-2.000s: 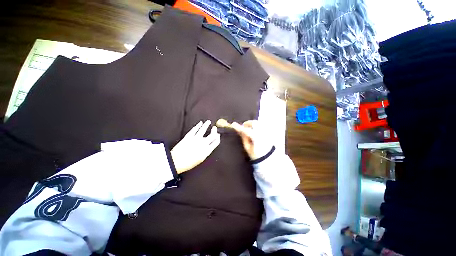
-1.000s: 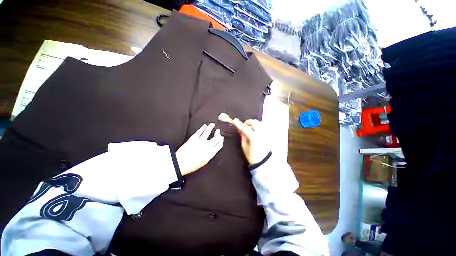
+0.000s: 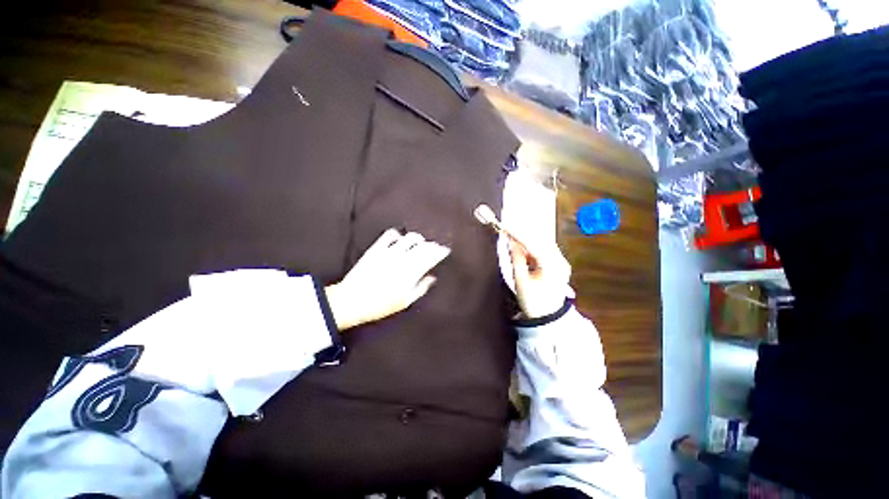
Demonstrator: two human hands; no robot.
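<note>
The dark brown waistcoat (image 3: 263, 195) lies front up across the table, with a black hanger (image 3: 429, 64) at its neckline and a short pale thread (image 3: 300, 96) on the upper chest. My left hand (image 3: 388, 277) rests flat on the front panel with its fingers spread and holds nothing. My right hand (image 3: 539, 278) holds a small brush (image 3: 501, 226) like a pencil near the waistcoat's right edge. Its light rounded tip points up and left, and appears clear of the cloth. A pocket opening (image 3: 409, 107) shows as a thin raised line on the upper panel.
The wood-grain table (image 3: 614, 322) has a bright blue object (image 3: 598, 216) at the right. Pale paper (image 3: 58, 146) shows beyond the left armhole. Bagged clothes (image 3: 663, 78) are piled behind. Dark hanging garments (image 3: 829, 244) stand at the far right, beside shelves with a red item (image 3: 726, 219).
My right hand has moved right with the brush, away from my left hand's fingertips. My left hand has turned and lies flatter, slightly further right over the panel.
</note>
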